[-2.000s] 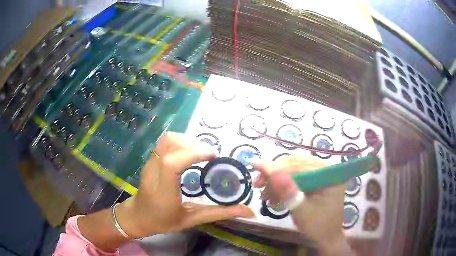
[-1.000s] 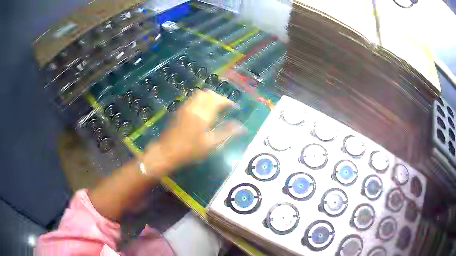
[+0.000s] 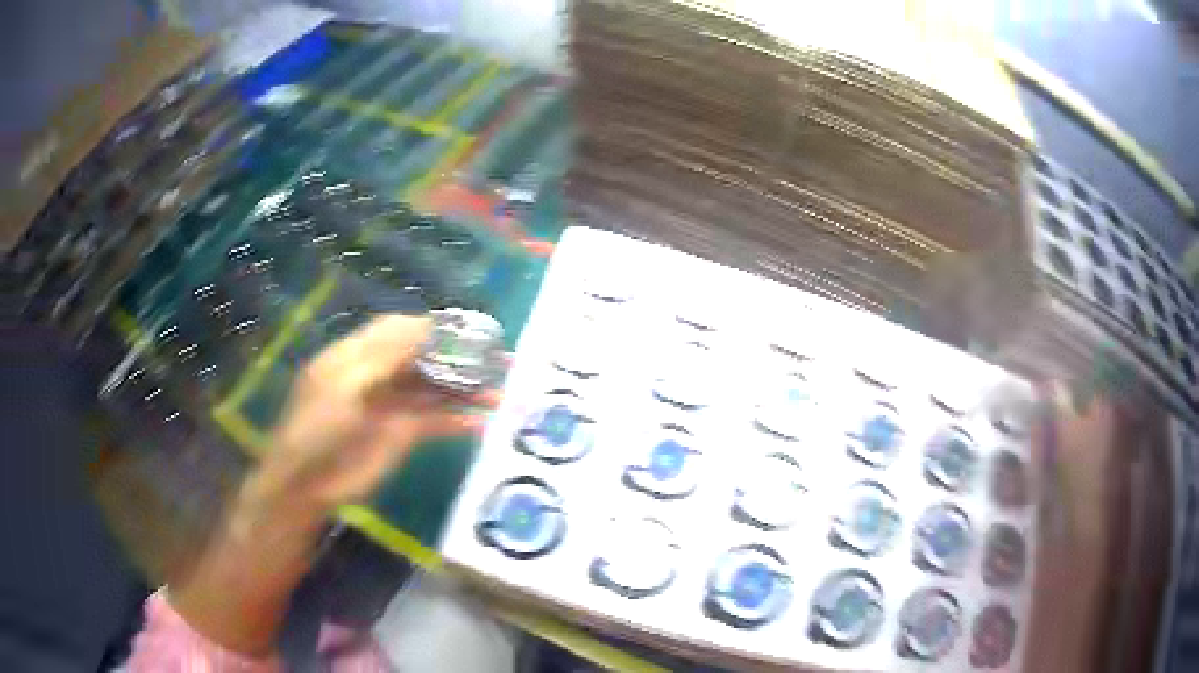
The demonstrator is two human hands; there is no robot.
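Note:
My left hand is at the left of the white-faced packing tray, blurred. It holds a silvery round component between thumb and fingers, raised over the green mat. The tray's lower rows hold discs with bluish centres, such as the disc at its lower left corner. The upper rows show pale round cutouts. A skin-toned blur at the tray's right edge, with a faint green patch above it, may be my right hand; its fingers cannot be made out.
A clear blister tray with moulded pockets lies on the green mat at left. Loaded layers stand at far left. A tall stack of cardboard sheets rises behind the white tray. Spare packing trays stand at right.
The view has swung left and back. My left hand first left the black-rimmed disc and reached empty over the blister tray; now it holds a silvery component. The green tool no longer shows clearly.

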